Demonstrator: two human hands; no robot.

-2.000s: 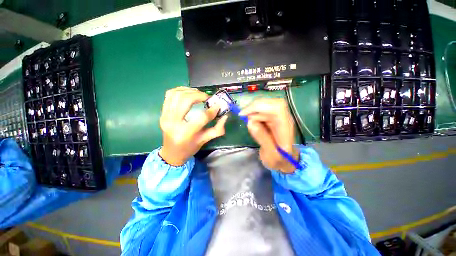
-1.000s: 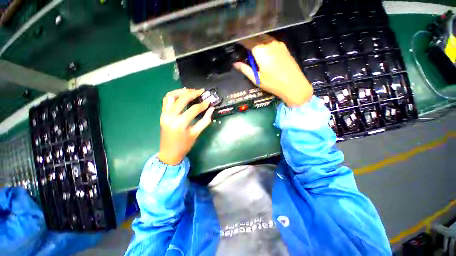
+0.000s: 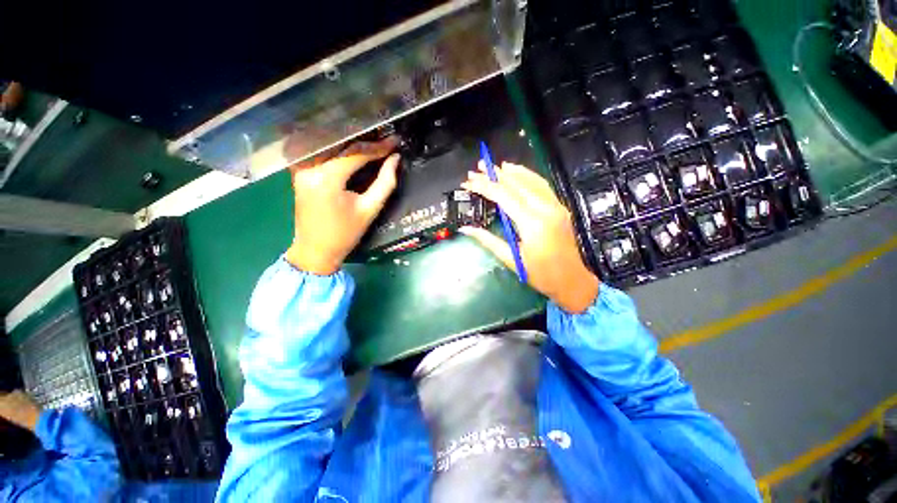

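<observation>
My right hand [image 3: 541, 231] holds a small black module [image 3: 469, 209] at its fingertips, over the front edge of the black test fixture [image 3: 413, 187]. A thin blue pen-like stick [image 3: 507, 224] lies across the same hand. My left hand [image 3: 339, 206] reaches to the fixture's upper left part, its fingertips near the recess and partly behind the clear acrylic guard [image 3: 344, 93]. Whether it holds a module there cannot be told. A red light [image 3: 443, 234] shows on the fixture's front edge.
The right blister tray [image 3: 639, 126] has modules in its near rows and bare pockets farther back. The left blister tray [image 3: 148, 359] holds many modules. A dark monitor is above the guard. A yellow-labelled unit [image 3: 885, 51] is far right. Another person's sleeve [image 3: 74, 452] is lower left.
My left hand has moved from the fixture's front up to its recess area. My right hand has come back from the recess to the front edge, now with a module. The view has turned.
</observation>
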